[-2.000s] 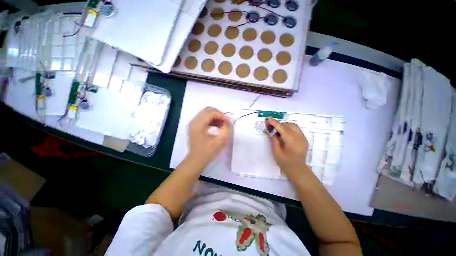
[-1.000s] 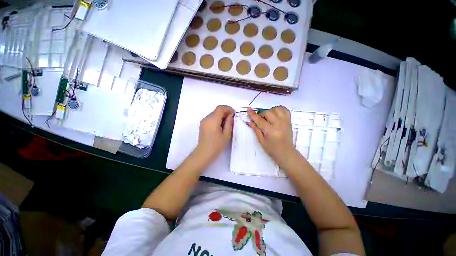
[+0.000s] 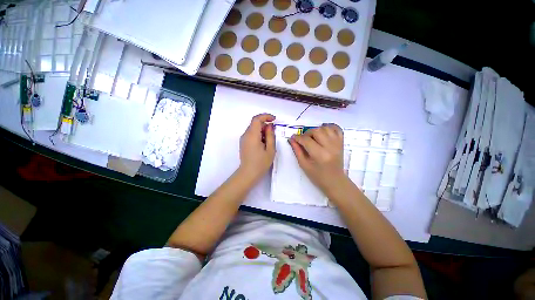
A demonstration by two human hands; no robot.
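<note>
A flat white housing (image 3: 300,176) lies on the white work sheet, smooth on its left part and ribbed into cells on its right. A green circuit board (image 3: 307,128) sits at its top edge, mostly covered by my right hand, with a small yellow part (image 3: 299,131) beside it. My right hand (image 3: 320,149) has its fingertips bent down at the yellow part; what it grips is hidden. My left hand (image 3: 258,140) is at the housing's top left corner, thumb and finger near a thin dark wire; whether it pinches the wire is unclear.
A speaker tray (image 3: 281,58) with round tan holes stands behind the work sheet (image 3: 234,176). Stacked housings (image 3: 105,123) and a clear parts box (image 3: 170,132) are at the left. More housings (image 3: 490,146) stand at the right, with a small bottle (image 3: 384,57) and crumpled tissue (image 3: 440,101) behind.
My left hand has come in to the housing's top left corner. My right hand has settled over the board, and the yellow part now shows beside its fingertips. The view has shifted slightly.
</note>
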